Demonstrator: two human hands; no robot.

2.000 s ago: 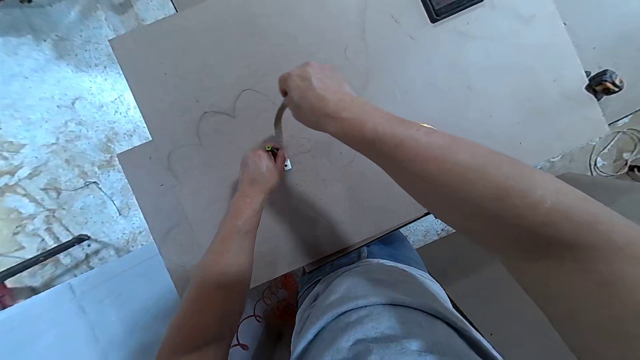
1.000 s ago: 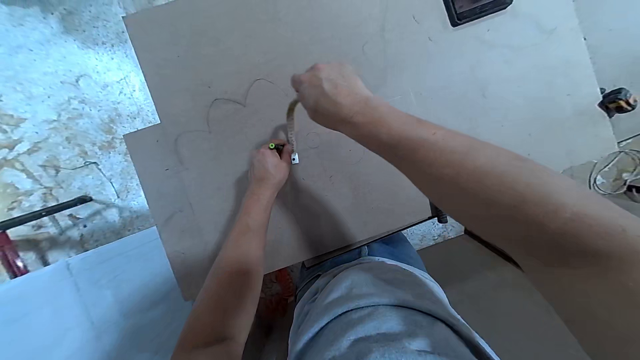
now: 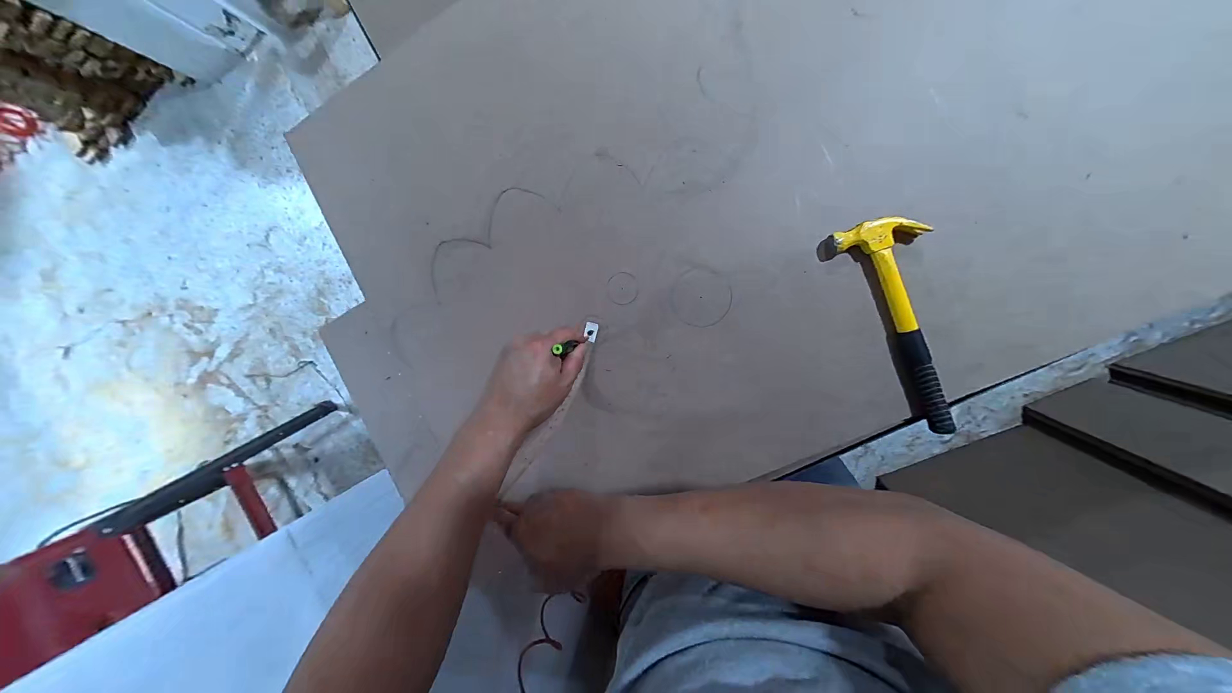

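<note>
My left hand (image 3: pixel 539 371) is closed around a marker (image 3: pixel 566 347) with a green end and the white end tab (image 3: pixel 591 332) of a tape strip. From that tab a pale measuring tape (image 3: pixel 553 421) runs down across a large brown-grey board (image 3: pixel 808 385) to my right hand (image 3: pixel 558 539), which pinches it near the board's lower edge, partly blurred. Two small drawn circles (image 3: pixel 701 296) lie up and right of my left hand, and a scalloped pencil line (image 3: pixel 491 217) curves above it.
A yellow claw hammer (image 3: pixel 895 279) with a black grip lies on the board at right. Beyond the lower right edge are dark stair-like panels (image 3: pixel 1078 520). A red machine (image 3: pixel 77 587) with a black bar stands at lower left. A red coiled cord (image 3: pixel 541 643) hangs near my lap.
My right hand has moved from above my left hand down toward my body, with the tape now running downward. The view has shifted, bringing the hammer into sight.
</note>
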